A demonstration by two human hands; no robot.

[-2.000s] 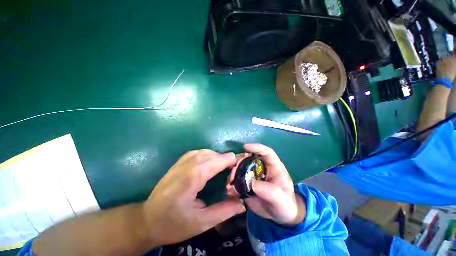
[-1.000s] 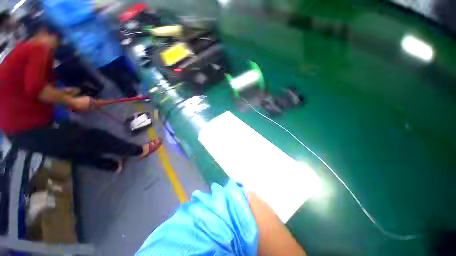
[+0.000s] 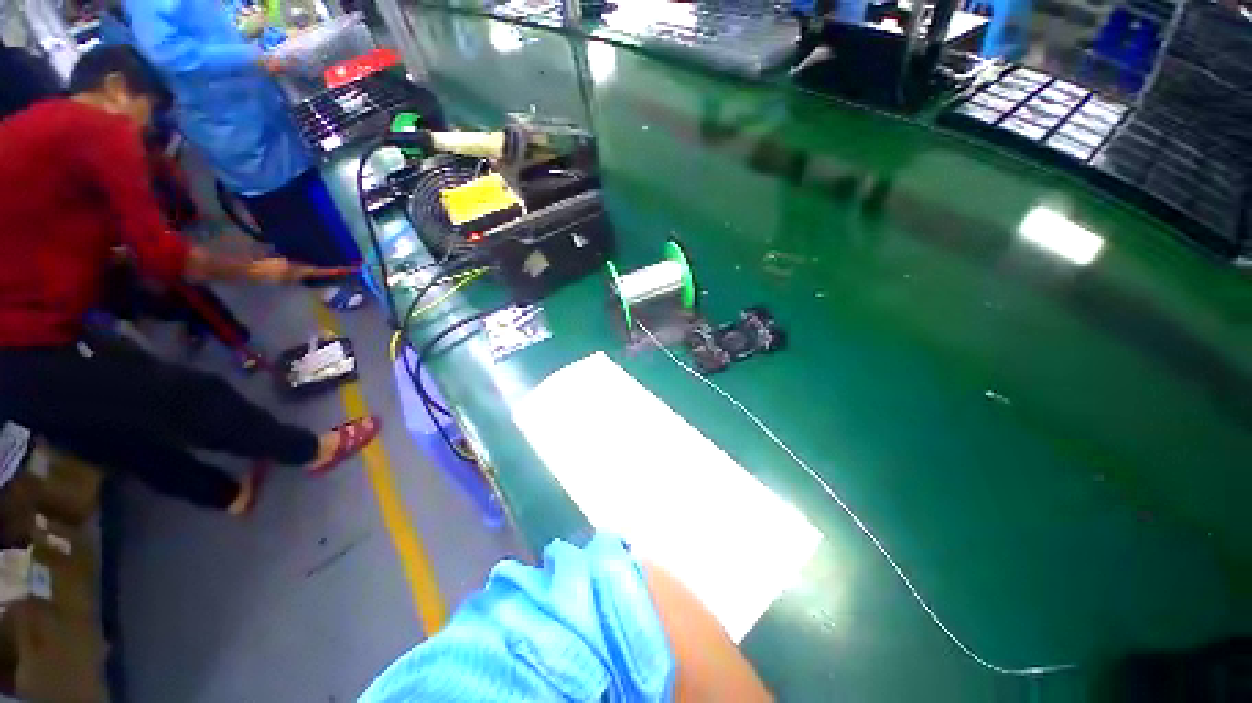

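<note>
Neither of my hands is in the picture. A blue sleeve and bare forearm, which look like my left arm, run out past the bottom edge. Nearest in front lies a white paper sheet (image 3: 673, 474) on the green benchtop, partly behind the forearm. A solder reel (image 3: 652, 280) with green flanges stands beyond it. A thin solder wire (image 3: 835, 497) runs from the reel along the right of the sheet to the lower right. The round dark device is not in view.
A dark metal stand (image 3: 739, 338) is beside the reel. A black box (image 3: 549, 247) with cables and a yellow tray (image 3: 482, 201) stand at the bench's left edge. A person in red (image 3: 83, 234) and one in blue (image 3: 227, 96) are at left. Black trays (image 3: 1037, 110) lie far right.
The view has swung left from my hands and the round device to the sheet and reel. Both hands have left the picture. The person in red has shifted slightly left in view.
</note>
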